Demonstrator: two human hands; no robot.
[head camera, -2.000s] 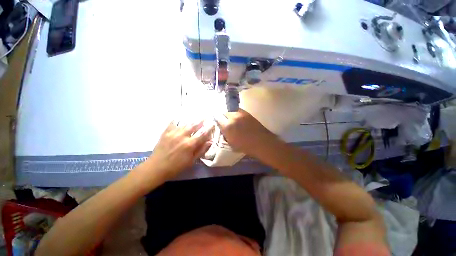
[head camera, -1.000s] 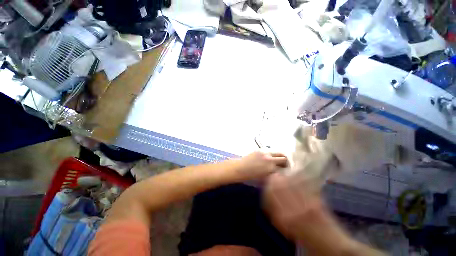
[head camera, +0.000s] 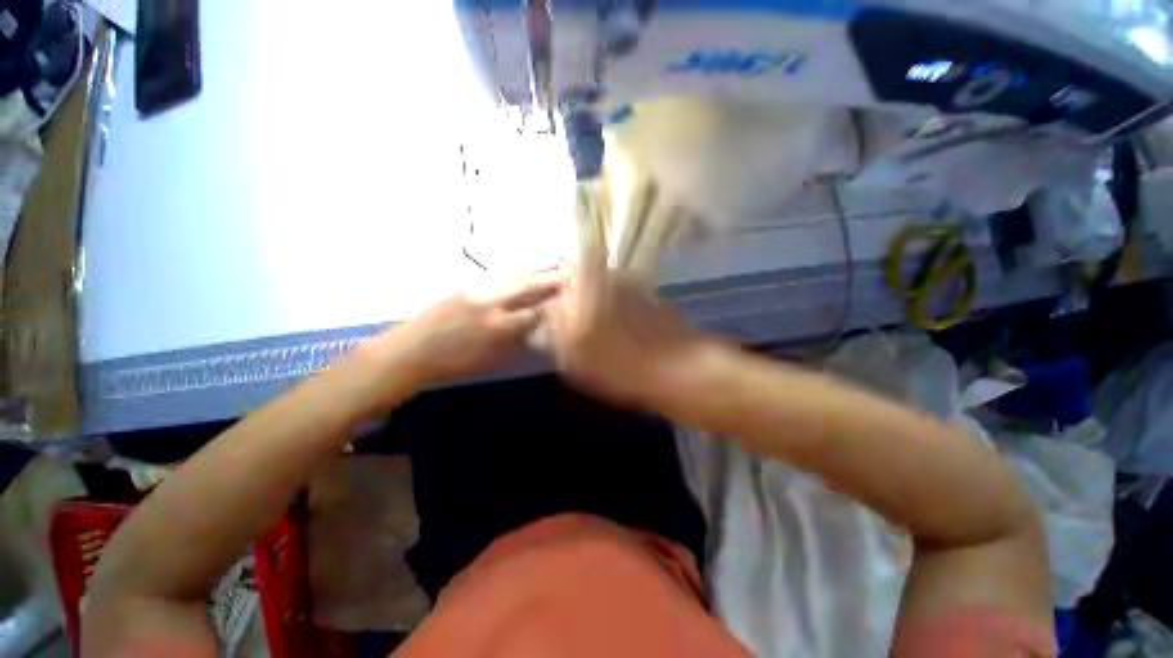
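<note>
A cream fabric piece (head camera: 630, 219) lies bunched just right of and in front of the presser foot area (head camera: 585, 139) of the white sewing machine (head camera: 759, 58). My right hand (head camera: 611, 328) is closed on the near end of the fabric, slightly blurred. My left hand (head camera: 482, 328) is beside it at the table's front edge, its fingertips touching the right hand; whether it grips cloth is hidden. The needle is not clearly visible in the glare.
A smartphone (head camera: 169, 54) lies at the table's far left. Yellow loops (head camera: 931, 275) lie right of the needle. White cloth (head camera: 804, 527) drapes at my right side. A red basket (head camera: 281, 578) stands at lower left. The grey table edge (head camera: 219, 386) carries a scale.
The view swung left to the fan and basket, then back. Compared with two seconds ago, both hands are farther from the needle, and the cream fabric is bunched and pulled towards me.
</note>
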